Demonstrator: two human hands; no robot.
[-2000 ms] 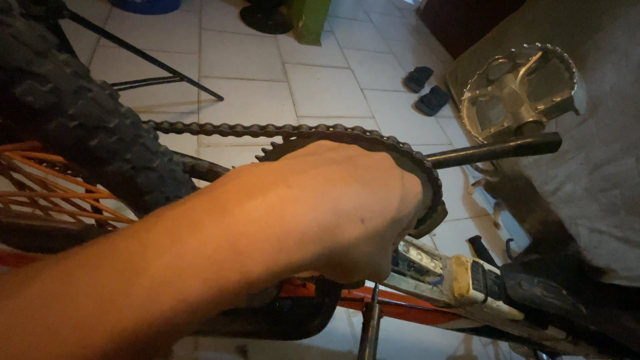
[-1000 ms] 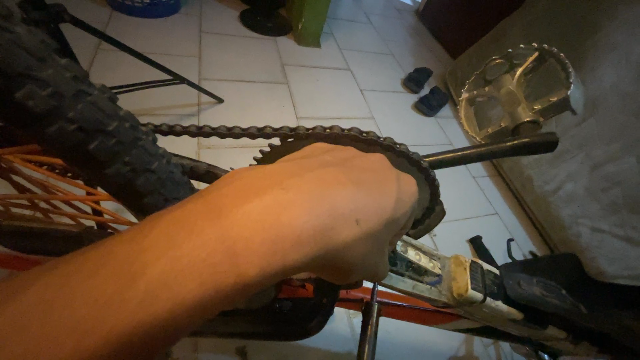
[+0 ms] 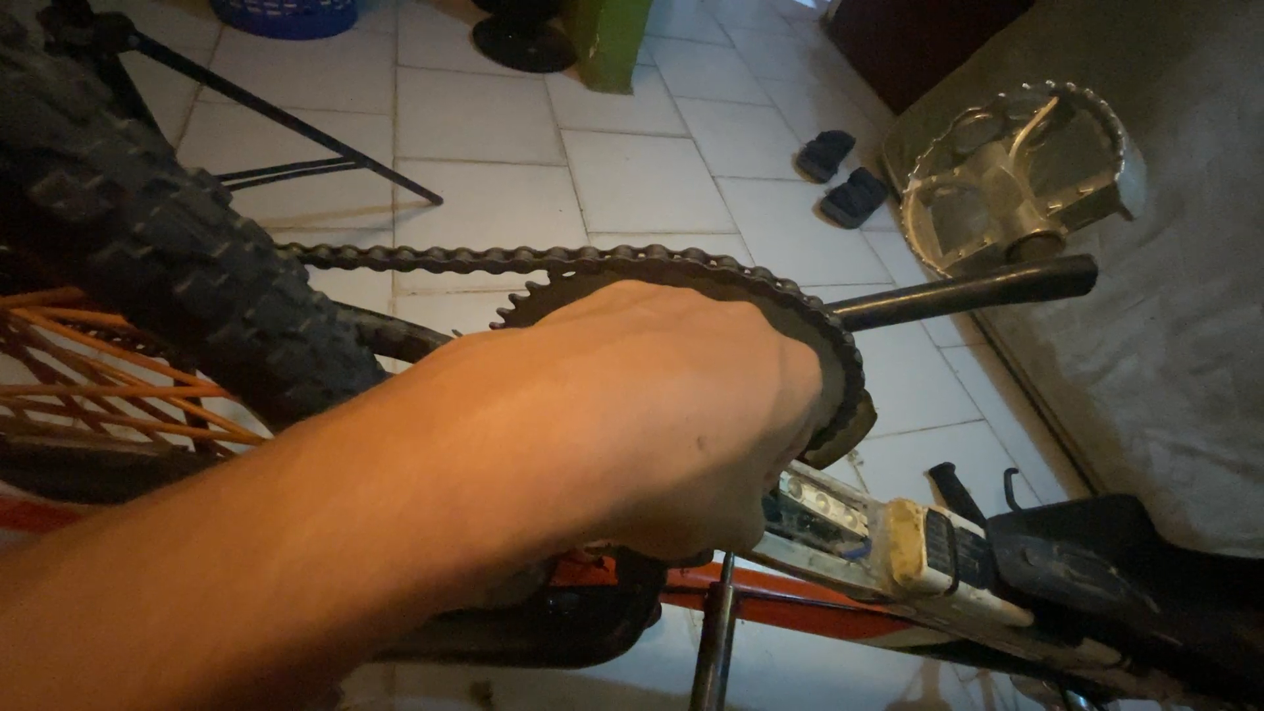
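My left hand (image 3: 662, 415) reaches in from the lower left, back up and fingers curled down, over the middle of a bicycle's toothed chainring (image 3: 829, 395). The fingertips and anything inside them are hidden. A bicycle chain (image 3: 425, 259) lies over the upper edge of the chainring and runs left towards a knobby tyre (image 3: 188, 257). A dark crank arm (image 3: 968, 294) sticks out to the right, near a metal pedal with a toothed rim (image 3: 1017, 188). Just below my hand stands a dark metal rod (image 3: 715, 632). My right hand is out of view.
The bicycle's red and white frame (image 3: 800, 607) extends to the lower right. Orange spokes (image 3: 128, 375) show at left. Black metal legs (image 3: 286, 114), a blue basket (image 3: 286, 18), a green post (image 3: 607, 44) and dark footwear (image 3: 853, 197) stand or lie on the tiled floor. Grey fabric (image 3: 1185, 346) covers something at right.
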